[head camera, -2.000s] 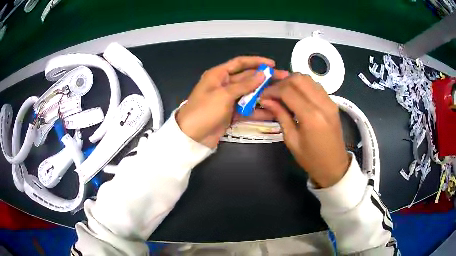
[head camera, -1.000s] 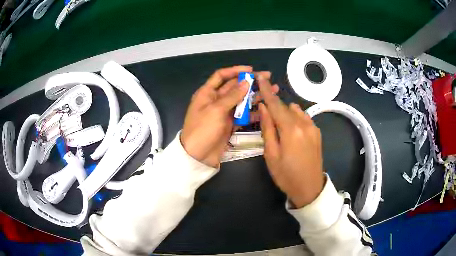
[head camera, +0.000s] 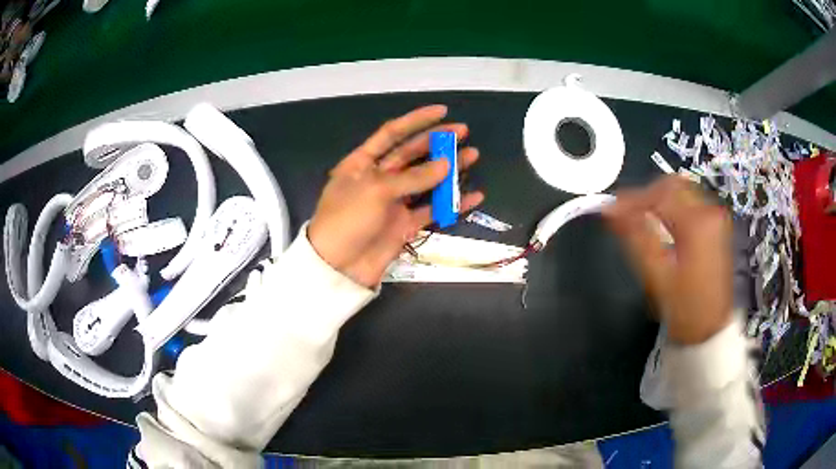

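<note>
My left hand point(head camera: 376, 197) holds a blue battery cell point(head camera: 445, 179) upright between thumb and fingers, above the mat left of the tape roll. A white strip runs along the cell's right side. Below it lies an open white housing shell point(head camera: 458, 261) with red and black wires, its left end partly hidden by my left hand. A white neckband arm point(head camera: 573, 218) curves right from the shell and passes behind my right hand. My right hand point(head camera: 680, 247) is motion-blurred over the arm; whether it holds anything cannot be told.
A white tape roll point(head camera: 575, 140) lies at the back right. A liner heap point(head camera: 765, 211) and a red block point(head camera: 814, 229) are at the far right. A tangled pile of white neck fans point(head camera: 188, 275) with blue cells lies left. A pale rail point(head camera: 412, 77) borders the green belt behind.
My right hand has moved right, away from the cell, towards the liner heap. My left hand still holds the cell, its fingers more spread. A small clear-white strip now shows beside the cell.
</note>
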